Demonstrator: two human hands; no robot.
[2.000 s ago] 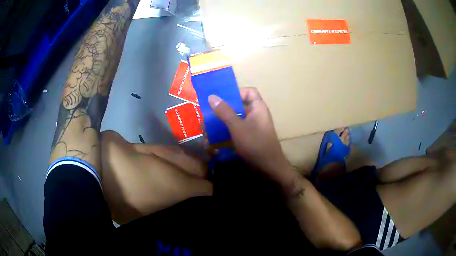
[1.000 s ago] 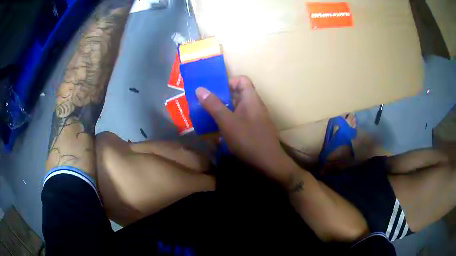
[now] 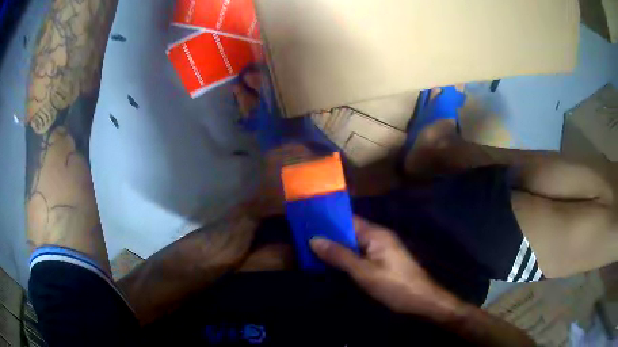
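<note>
My right hand [image 3: 376,261] holds a blue and orange tape dispenser [image 3: 320,220] in front of my body, thumb on its blue face. The dispenser is clear of the carton. A large tan shipping carton [image 3: 420,51] lies at the top, cut off by the picture's edge. My left forearm runs up the left side; my left hand is past the top edge and out of view. Red-orange sticker sheets [image 3: 218,59] lie on the floor at the carton's left.
My feet in blue sandals [image 3: 437,107] are beside and under the carton's near edge. Printed cardboard [image 3: 359,132] shows between my feet. Small dark bits [image 3: 133,101] lie on the blue-grey floor at left. More cardboard [image 3: 593,125] stands at the right edge.
My right hand has drawn the tape dispenser down towards my body, away from the carton. The view has tilted lower, so the carton's sticker has left the picture.
</note>
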